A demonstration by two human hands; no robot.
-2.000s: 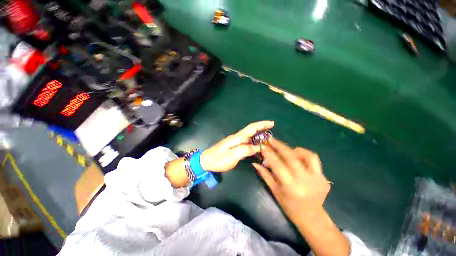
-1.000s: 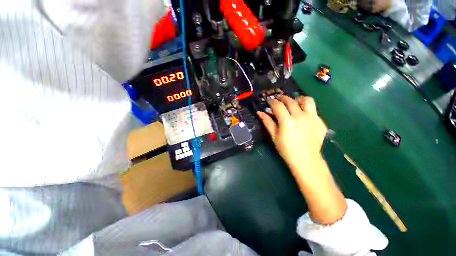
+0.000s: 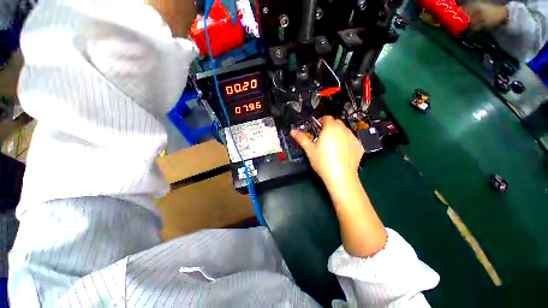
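Note:
The black two-station press fixture (image 3: 276, 171) stands in front of me. My right hand (image 3: 336, 147) is over its left nest, thumb and fingertips down at a small dark part with some orange (image 3: 308, 130). The fingers hide much of it, so I cannot tell whether they grip it. In the right nest lie a dark grey screen (image 3: 371, 139) and an orange part (image 3: 360, 124). Slim red clamp handles (image 3: 328, 91) are above the nests. My left sleeve (image 3: 102, 84) rises at the left. Only skin near the wrist shows at the top edge; my left hand is cut off.
The timer display (image 3: 243, 96) has red digits beside a blue cord (image 3: 251, 195). Large red grips (image 3: 446, 15) are at the top. Small assemblies (image 3: 420, 101) lie on the green surface. Another person's hand (image 3: 485, 16) is at the top right, near dark parts (image 3: 502, 81). A cardboard box (image 3: 204, 201) is below.
My right hand has moved from the right nest to the left nest. One large red grip now sits farther right. The lower timer row changed from 00.00 to 07.96. The view has shifted.

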